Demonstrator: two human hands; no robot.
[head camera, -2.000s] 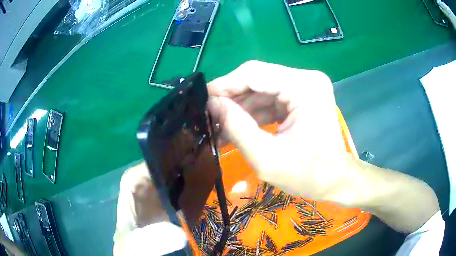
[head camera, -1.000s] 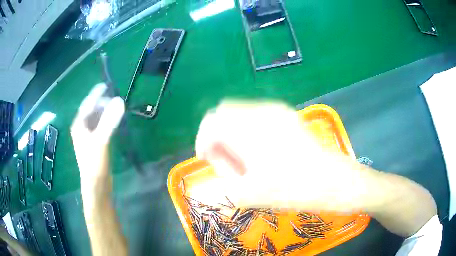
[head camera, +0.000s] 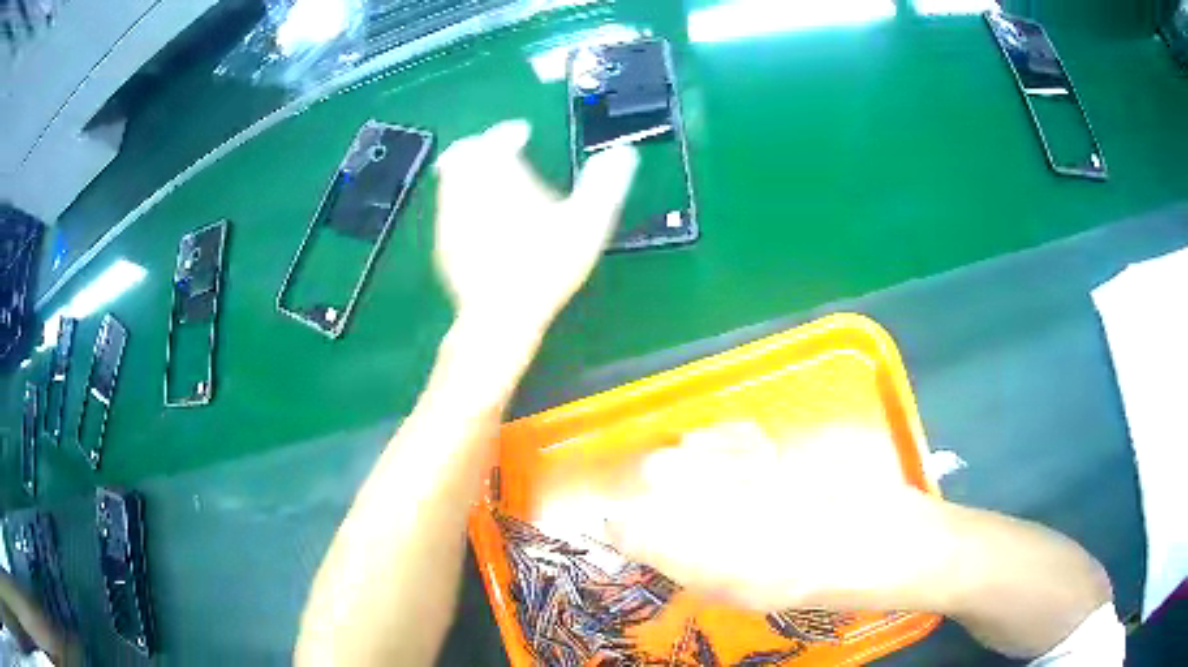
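My left hand (head camera: 521, 241) reaches over the green belt, open and empty, thumb and fingers apart. White covers show on its tips. Its thumb overlaps the left edge of a phone middle frame (head camera: 632, 111) lying flat on the belt; I cannot tell if they touch. My right hand (head camera: 769, 508) is over the orange tray (head camera: 847, 341), washed out by glare; its fingertips are at the loose dark side keys (head camera: 573, 593) in the tray. Whether it pinches a key cannot be seen.
More frames lie on the belt, one left of my left hand (head camera: 358, 228), one further left (head camera: 197, 313), one at far right (head camera: 1053, 98). Dark frames (head camera: 124, 567) lie at the lower left. A white sheet (head camera: 1153, 417) is at the right edge, clear plastic (head camera: 300, 39) at the far edge.
The frame my left hand held is gone from it; the hand moved right over the belt and opened. My right hand moved down into the tray. Belt frames shifted left.
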